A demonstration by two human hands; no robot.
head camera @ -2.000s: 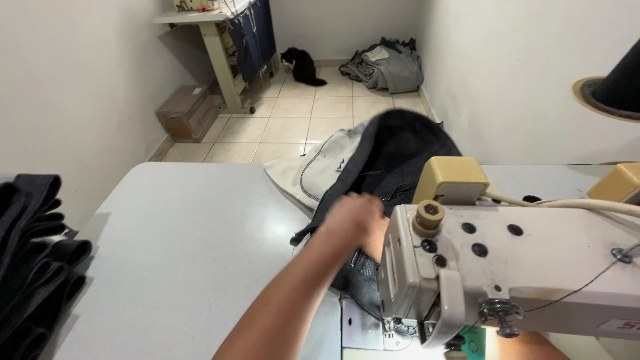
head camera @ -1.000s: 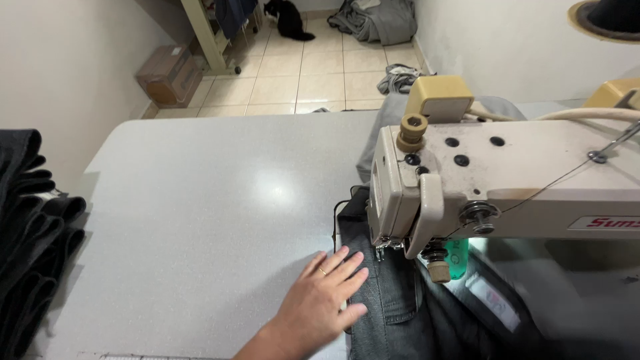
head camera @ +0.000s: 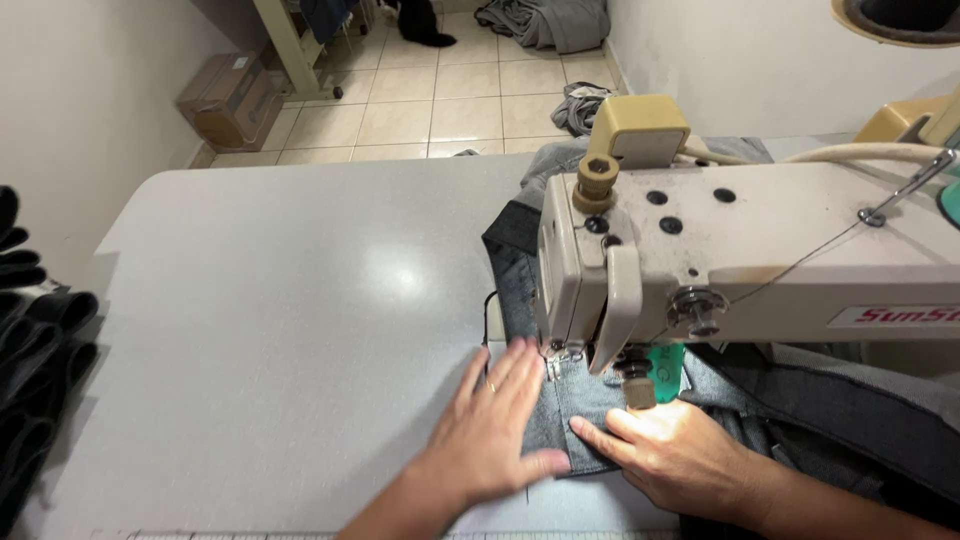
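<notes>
Dark denim fabric (head camera: 551,420) lies under the presser foot (head camera: 553,366) of a white industrial sewing machine (head camera: 787,255). My left hand (head camera: 491,420) rests flat on the fabric's left side, fingers spread, their tips close to the foot, a ring on one finger. To the right of the foot, my right hand (head camera: 660,450) lies on the same fabric, index finger extended and thumb near it; whether it pinches the cloth is unclear. More of the garment (head camera: 840,420) spreads to the right beneath the machine arm. The needle itself is hard to make out.
Folded black fabric pieces (head camera: 45,360) are stacked at the left of the white table (head camera: 285,300). A ruler strip (head camera: 225,535) runs along the near edge. Beyond, on the tiled floor, are a cardboard box (head camera: 231,101), a black cat (head camera: 421,22) and grey cloth heaps (head camera: 551,22).
My right hand has come into view on the fabric. My left hand has moved up beside the presser foot since one second ago. The garment's pale part no longer shows beyond the machine head.
</notes>
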